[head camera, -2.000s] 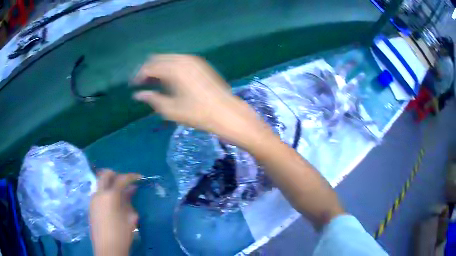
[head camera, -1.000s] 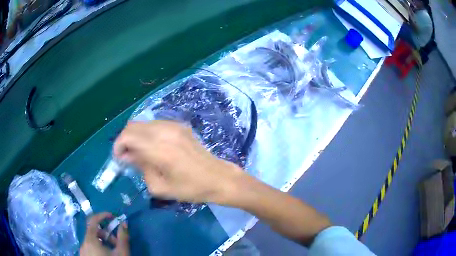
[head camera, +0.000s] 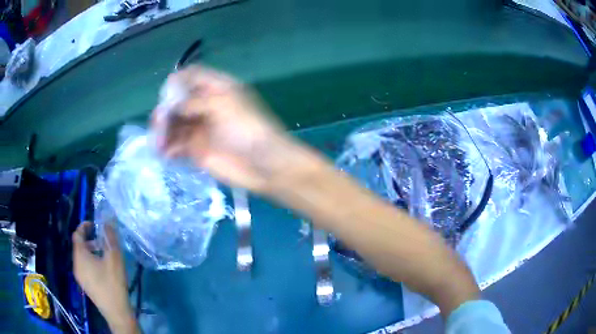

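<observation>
The left clear bag (head camera: pixel 163 209), crumpled and whitish, lies on the bench. My left hand (head camera: pixel 101 274) is at its left edge, fingers apart around the film; its grip is unclear. My right hand (head camera: pixel 209 124), blurred, is over the bag's top edge. Something pale shows at its fingertips, but I cannot tell what. Two shiny metal bands, a left one (head camera: pixel 243 231) and a right one (head camera: pixel 322 267), lie right of the bag. The large bag of black parts (head camera: pixel 431 166) lies farther right, partly behind my right forearm. A black curved part (head camera: pixel 189 53) shows beyond my right hand.
The blue tray (head camera: pixel 85 215) at the left holds a black box and a yellow item (head camera: pixel 37 295). Grey-silver strips in film (head camera: pixel 529 150) lie on a white sheet (head camera: pixel 503 244) at right. The green belt (head camera: pixel 392 81) runs behind. Dark parts lie on the far ledge.
The view has shifted left. My left hand has left the band it had and moved to the bag's left edge. My right hand has moved over the bag's top. Two bands now lie side by side.
</observation>
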